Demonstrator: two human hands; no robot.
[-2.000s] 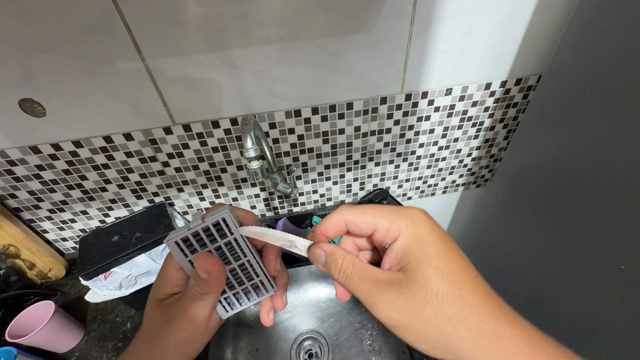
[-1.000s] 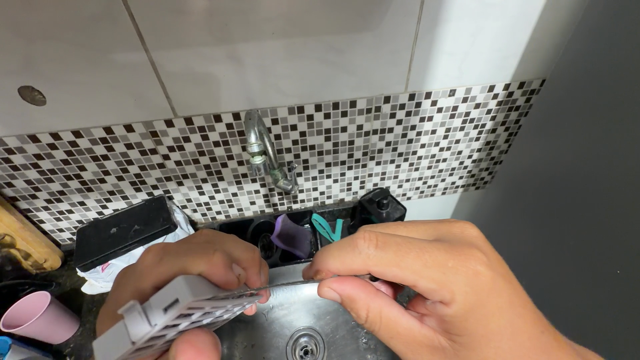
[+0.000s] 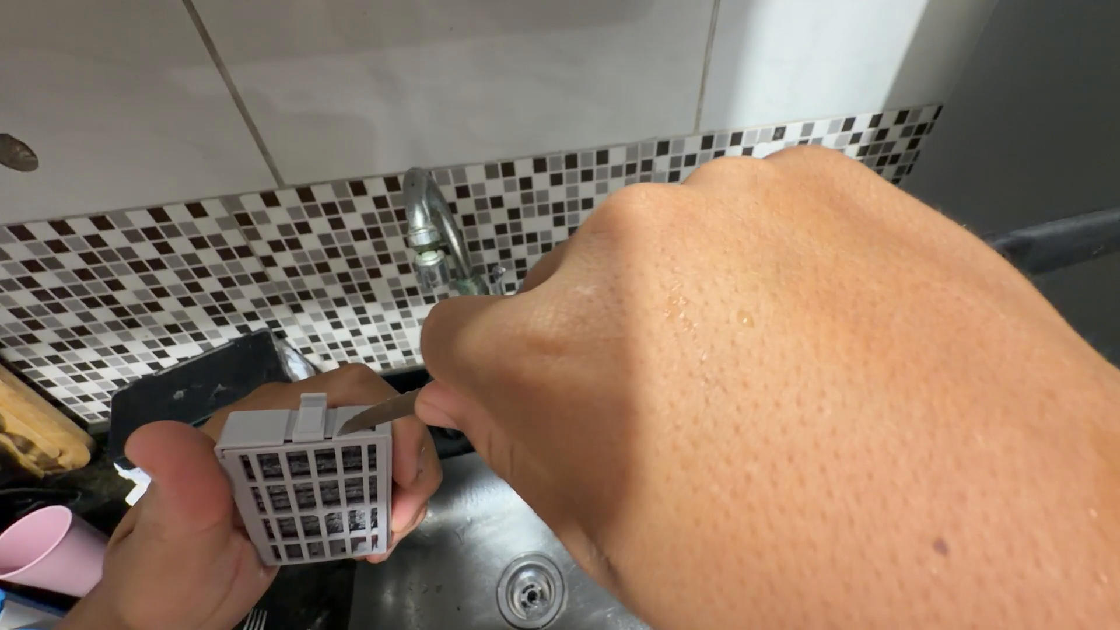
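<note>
My left hand (image 3: 188,525) grips a small grey plastic filter cartridge (image 3: 262,507) by its sides, thumb at the left edge. The cartridge has a grid face with dark material behind it and a small tab (image 3: 311,416) on its upper edge. My right hand (image 3: 700,376), large in the foreground, pinches a thin blade-like metal piece (image 3: 381,412). The tip of that piece touches the cartridge's top edge, just right of the tab. Most of what my right fingers hold is hidden behind the hand.
A stainless steel sink (image 3: 455,542) with a drain (image 3: 531,591) lies below. A metal faucet (image 3: 429,227) stands against the mosaic tiles. At left are a black box (image 3: 192,385), a pink cup (image 3: 52,551) and a wooden board (image 3: 39,420).
My right hand has come up closer to the camera. The cartridge has turned from nearly edge-on to show its grid face and tabbed edge, and the thin piece now meets its top.
</note>
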